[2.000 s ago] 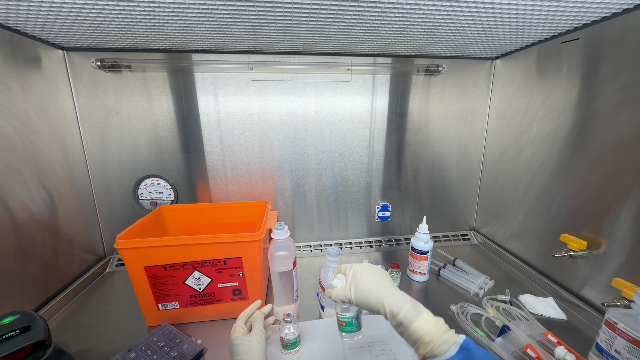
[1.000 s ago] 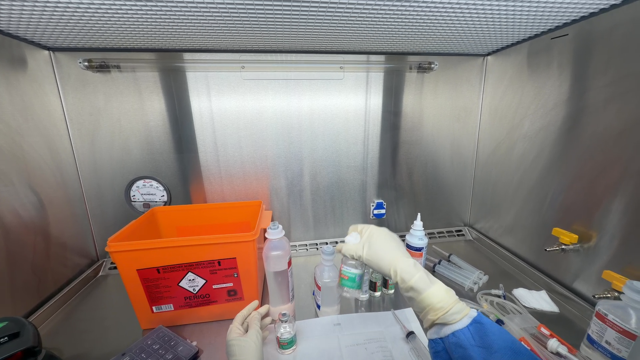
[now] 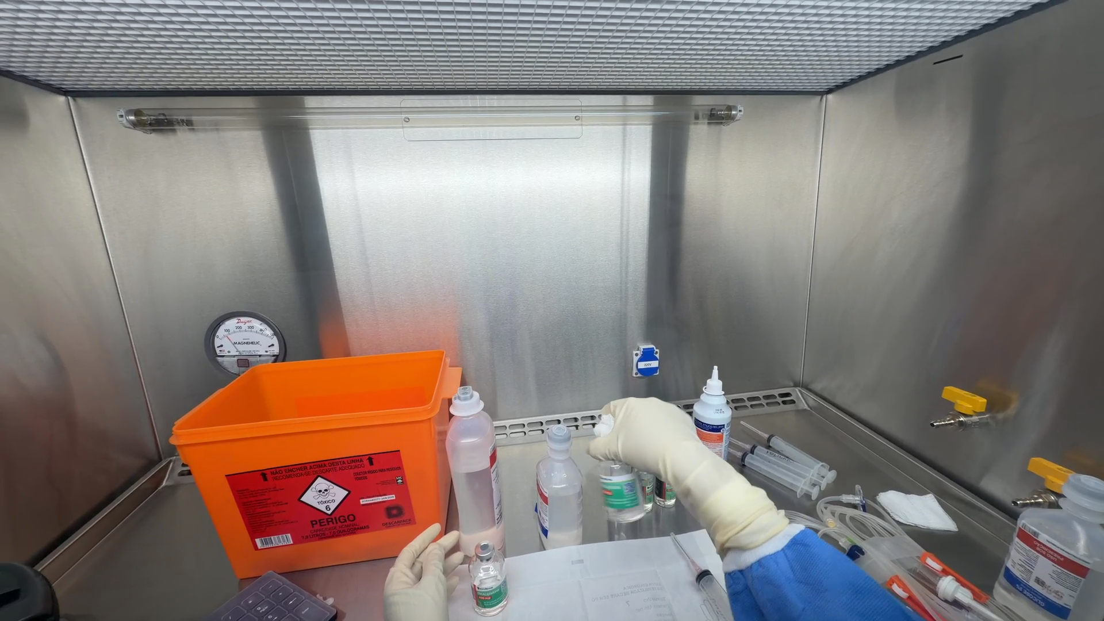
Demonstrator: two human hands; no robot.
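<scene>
My left hand (image 3: pixel 423 576), in a cream glove, rests at the bottom centre with its fingers apart, beside a small glass vial (image 3: pixel 489 582) with a green label. My right hand (image 3: pixel 649 440), gloved and in a blue sleeve, holds a small wad of white gauze (image 3: pixel 605 424) at its fingertips. Just below that hand stands a larger green-labelled vial (image 3: pixel 623 493), its top partly hidden, with smaller vials (image 3: pixel 665 490) behind the wrist. A tall plastic bottle (image 3: pixel 475 474) and a shorter clear bottle (image 3: pixel 560 493) stand between the hands. A syringe (image 3: pixel 707 582) lies on the paper sheet (image 3: pixel 595 569).
An orange waste box (image 3: pixel 319 483) stands left, a dark keypad (image 3: pixel 276 602) before it. To the right are a white dropper-tipped bottle (image 3: pixel 712 418), syringes (image 3: pixel 785 466), coiled tubing (image 3: pixel 841 517), folded gauze (image 3: pixel 917 511), a labelled bottle (image 3: pixel 1044 556) and yellow-handled valves (image 3: pixel 963 399) on the steel wall.
My right hand has moved right and back from the front of the paper, where the large green-labelled vial stood two seconds ago; that vial now stands among the vials behind. My left hand stays beside the small vial.
</scene>
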